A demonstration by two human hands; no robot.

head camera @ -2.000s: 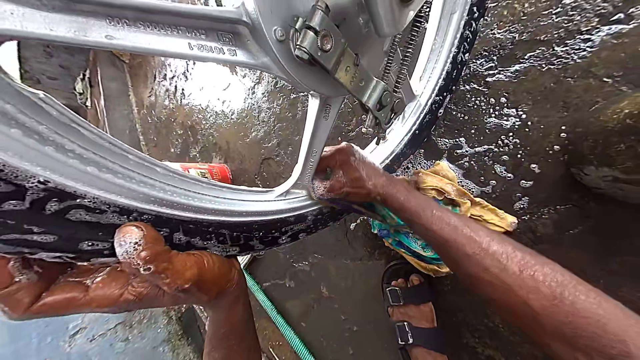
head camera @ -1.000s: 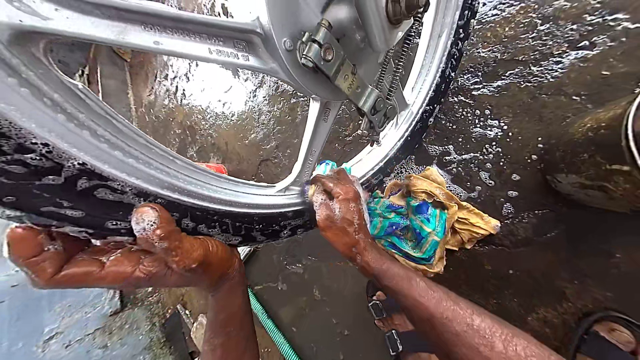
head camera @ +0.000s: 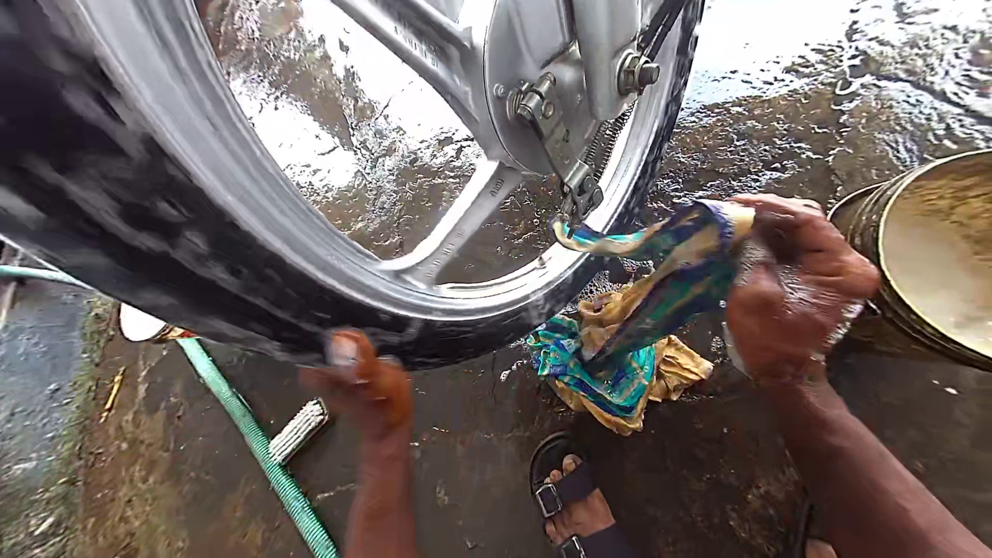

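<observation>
A soapy motorcycle wheel fills the upper left, with a black tyre (head camera: 256,302), a silver alloy rim (head camera: 372,283) and a drum brake hub (head camera: 535,101). My left hand (head camera: 368,380) is at the underside of the tyre, its fingers blurred, so its hold is unclear. To the right of the wheel, my right hand (head camera: 802,287) is closed on one end of a wet multicoloured cloth (head camera: 674,263). The cloth hangs from my fist towards the wheel's lower right edge. Its lower part meets a bunched tan and turquoise cloth heap (head camera: 620,380); where one ends is unclear.
A metal bucket (head camera: 891,271) of cloudy liquid stands at the right. A green ribbed hose (head camera: 256,442) crosses the wet floor at lower left, beside a bristle brush (head camera: 299,431). A sandalled foot (head camera: 577,504) is at the bottom. A white-topped container (head camera: 143,324) shows below the tyre.
My right hand has moved right, away from the rim, drawing the cloth out with it. The view has shifted, and more of the bucket shows.
</observation>
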